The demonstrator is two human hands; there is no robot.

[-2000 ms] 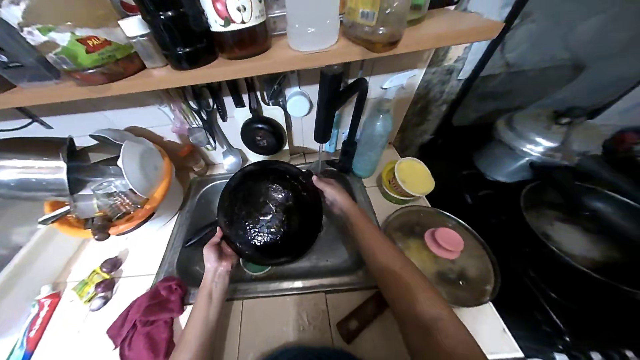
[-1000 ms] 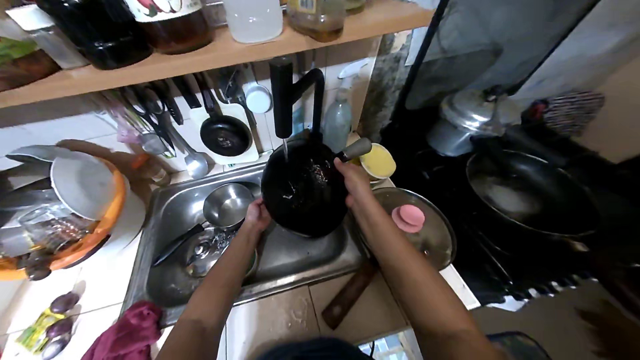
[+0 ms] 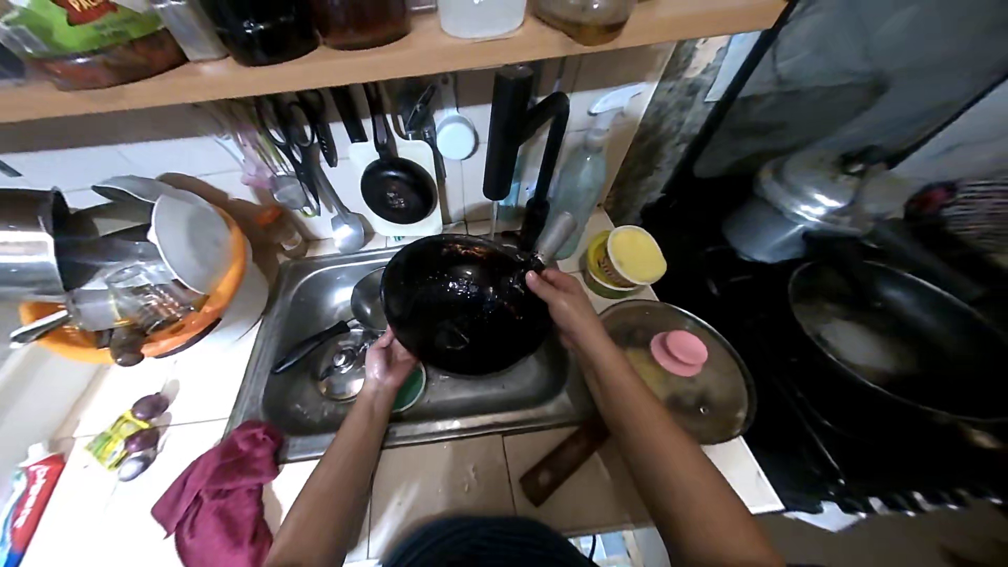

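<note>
A wet black pan [image 3: 465,315] is held over the steel sink [image 3: 291,417], just below the black faucet [image 3: 508,134], from which a thin stream of water runs. My left hand [image 3: 388,358] grips the pan's lower left rim. With my right hand [image 3: 555,295] I hold its right side near the handle [image 3: 556,235], which points up and away. In the sink, partly hidden by the pan, lie a steel bowl [image 3: 366,299], a metal lid or ladle [image 3: 340,370], a black-handled utensil [image 3: 311,346] and a green round item [image 3: 409,388].
An orange-rimmed basin [image 3: 228,276] of dishes stands left. A maroon cloth [image 3: 224,488] lies at front left. Right of the sink are a glass lid [image 3: 701,402], a wooden handle [image 3: 559,465], yellow tubs [image 3: 630,256] and a stove with a frying pan [image 3: 882,339]. A shelf [image 3: 394,67] overhangs.
The pan was held lower left two seconds ago, then farther right under the faucet with its handle pointing right. It has since moved back left and its handle now points more away from me.
</note>
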